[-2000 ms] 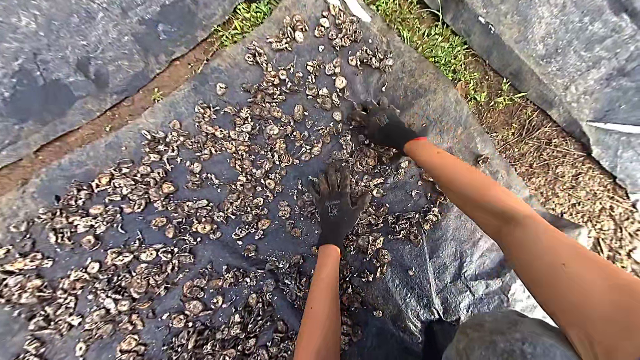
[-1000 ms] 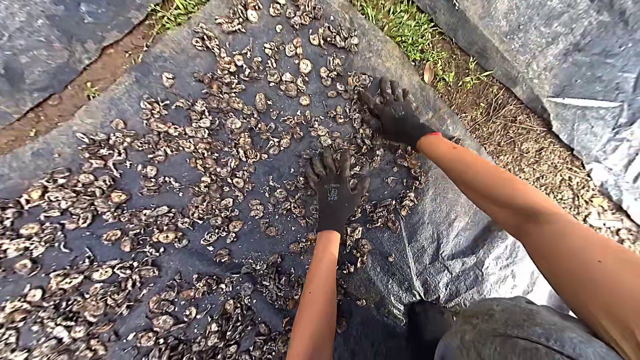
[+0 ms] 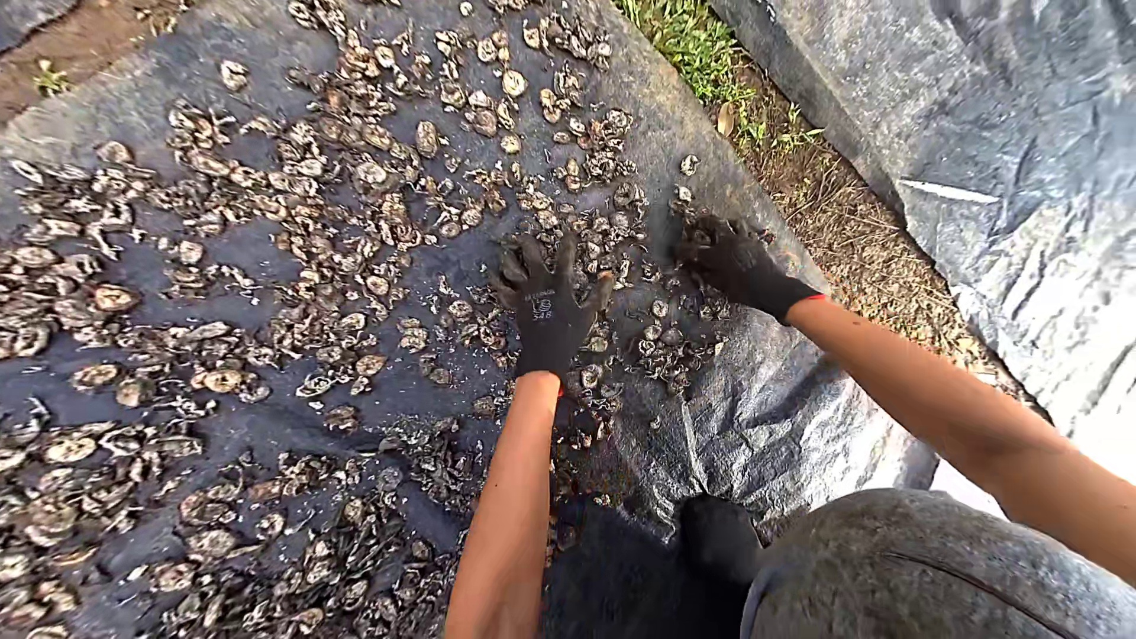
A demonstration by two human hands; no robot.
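Dried, curled brown pieces, some with pale round faces, lie scattered over a dark plastic tarp. They look like dried fruit or mushroom slices; which, I cannot tell. My left hand, in a dark coated work glove, rests palm down among them with its fingers spread. To its right, my right hand wears a matching glove and lies near the tarp's right edge. Its fingertips bend down onto a few pieces, and whether any are held is hidden.
A second plastic sheet lies on the right, past a strip of grass and dry straw-like litter. Bare soil shows at the upper left. My knee and dark boot are at the lower right.
The view has shifted. My right hand was raised with spread fingers a second ago; now its fingers are lower, at the pieces by the tarp's edge. My left hand stays spread.
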